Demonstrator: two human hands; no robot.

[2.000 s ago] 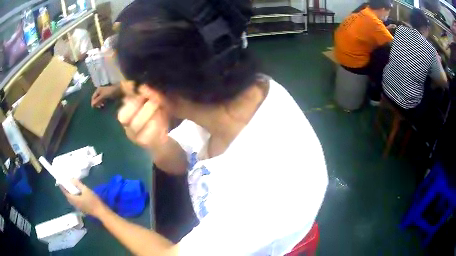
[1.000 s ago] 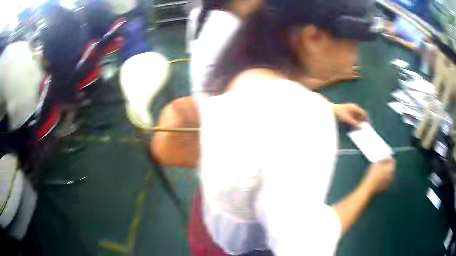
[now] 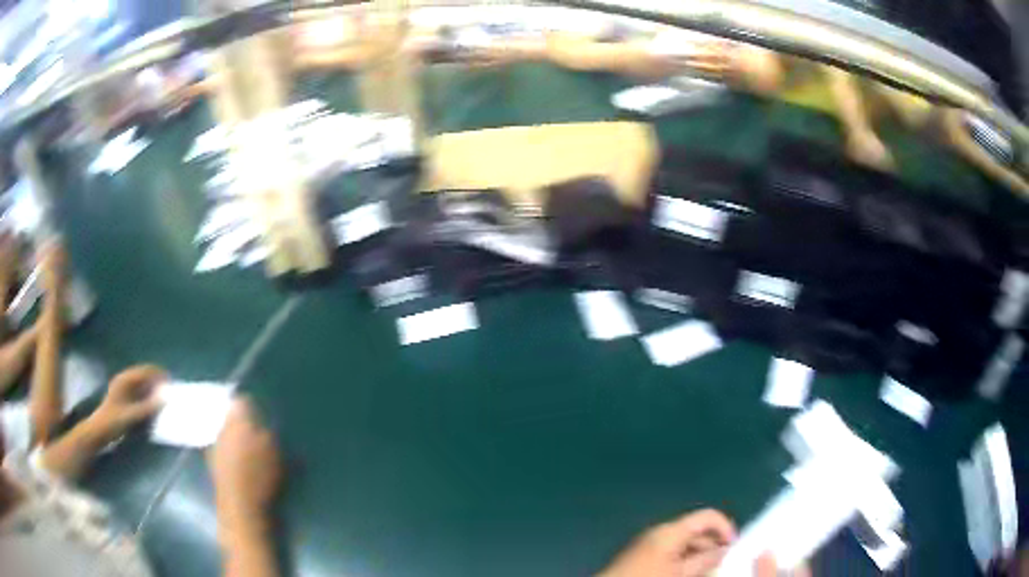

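The frame is blurred. My left hand [image 3: 680,546] is at the bottom edge, right of centre, fingers curled at the near end of a long white item [image 3: 796,516]. Fingertips of my right hand [image 3: 776,566] show on the item's lower end; the rest of that hand is cut off by the frame edge. The item slants up to the right over other white pieces [image 3: 833,440] on the dark green table [image 3: 474,440]. I cannot tell whether it is a bag or a carton.
Black boxes [image 3: 869,248] with white slips in front line the table's far side. A tan cardboard sheet [image 3: 542,156] and a white heap [image 3: 293,147] lie beyond. A neighbour at left holds a white sheet [image 3: 190,414]. A white carton [image 3: 993,490] is at far right.
The view has swung from the neighbour on the right, then the neighbour on the left, to the table in front. My hands and the white item have come into view at the bottom.
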